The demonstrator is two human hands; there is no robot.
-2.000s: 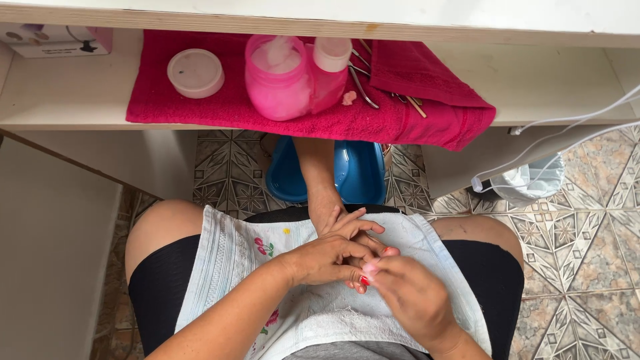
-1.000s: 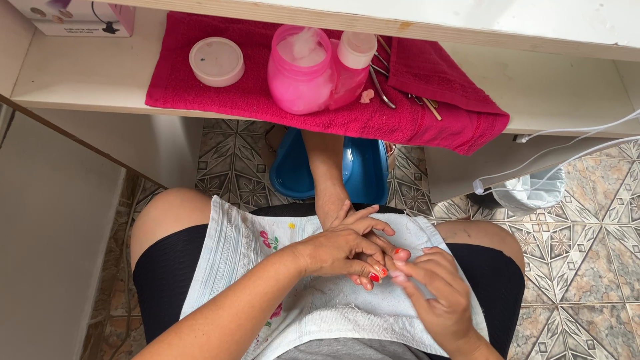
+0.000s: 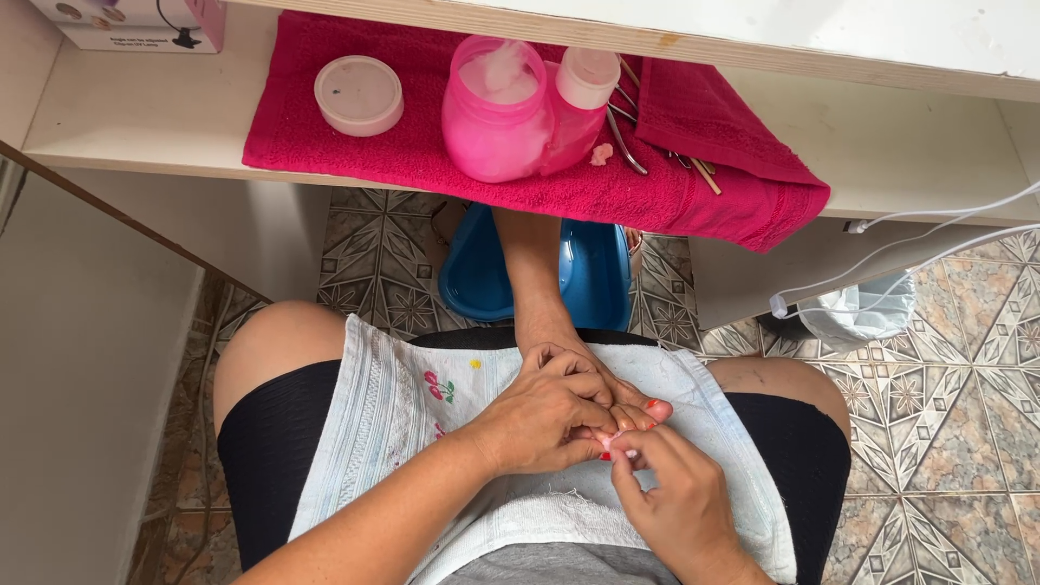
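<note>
My left hand (image 3: 556, 410) lies over another person's bare foot (image 3: 548, 317), its fingertips gripping a toe near the red-painted nails. Opposite it, my right hand (image 3: 678, 487) pinches a small whitish piece, apparently cotton (image 3: 630, 453), against that toe. Part of the toes is hidden by my fingers. Beneath the foot, a white towel (image 3: 731, 455) with embroidered cherries covers my lap. A pink jar (image 3: 496, 122) with cotton inside stands on a magenta towel (image 3: 357, 154), joined to a white-capped pink bottle (image 3: 587, 89).
On the shelf are a round white lid (image 3: 358, 95), metal nippers (image 3: 624, 145), a wooden stick (image 3: 705, 175) and a box (image 3: 134, 28). Below are a blue basin (image 3: 479, 276) and a lined waste bin (image 3: 865, 313). White cables (image 3: 886, 276) hang at the right.
My right hand has moved back in, and its fingertips now meet the toe beside my left fingers. My left fingers, spread earlier, are now more curled over the foot.
</note>
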